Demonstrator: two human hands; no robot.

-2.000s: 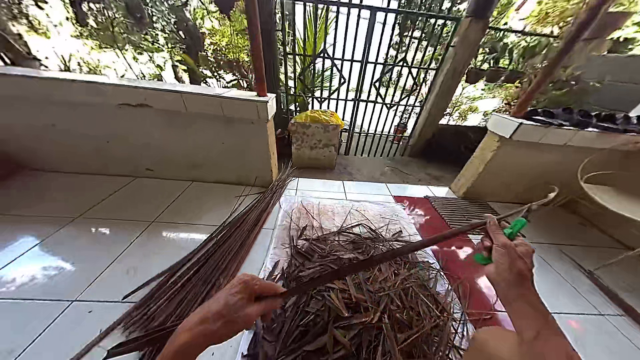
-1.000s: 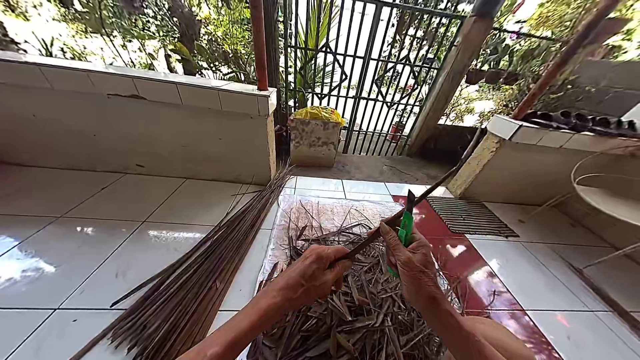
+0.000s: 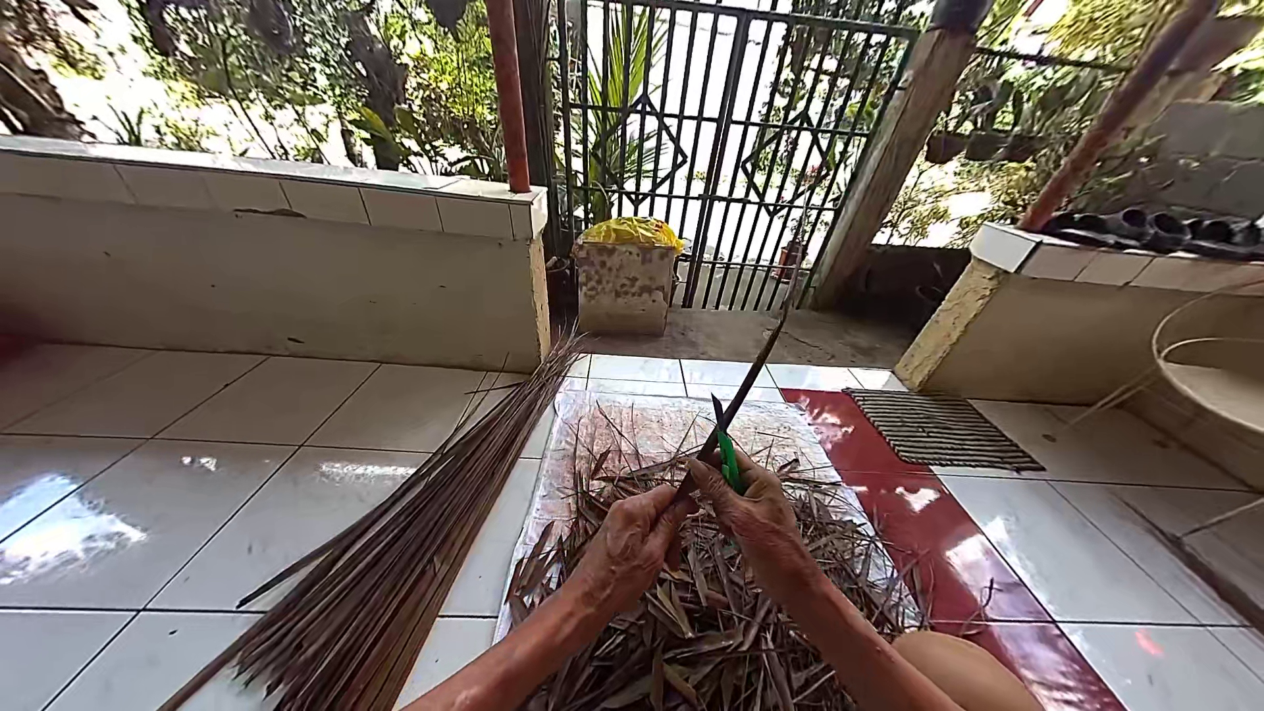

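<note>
My left hand [image 3: 632, 543] grips a long brown dried palm leaflet [image 3: 755, 370], which slants up and away toward the gate. Close beside it, my right hand [image 3: 755, 499] holds a green-handled knife [image 3: 729, 459], its dark blade up against the leaflet. Below both hands a heap of brown leaf strips [image 3: 681, 632] covers much of a whitish cloth [image 3: 652, 425]. A bundle of thin brown midribs [image 3: 415, 553] lies on the tiles to the left of the cloth. The lower end of the leaflet is hidden by my hands.
Low walls [image 3: 296, 267] stand left and right, with a metal gate [image 3: 731, 148] between them. Before the gate is a block [image 3: 622, 286] with yellow plastic on top. A striped mat [image 3: 938, 430] lies right of the cloth, near a round-framed stand [image 3: 1215, 375]. My knee shows at the lower right.
My right hand has come in from the far right to beside my left hand. The leaflet, earlier slanting low across the heap, now points steeply up toward the gate.
</note>
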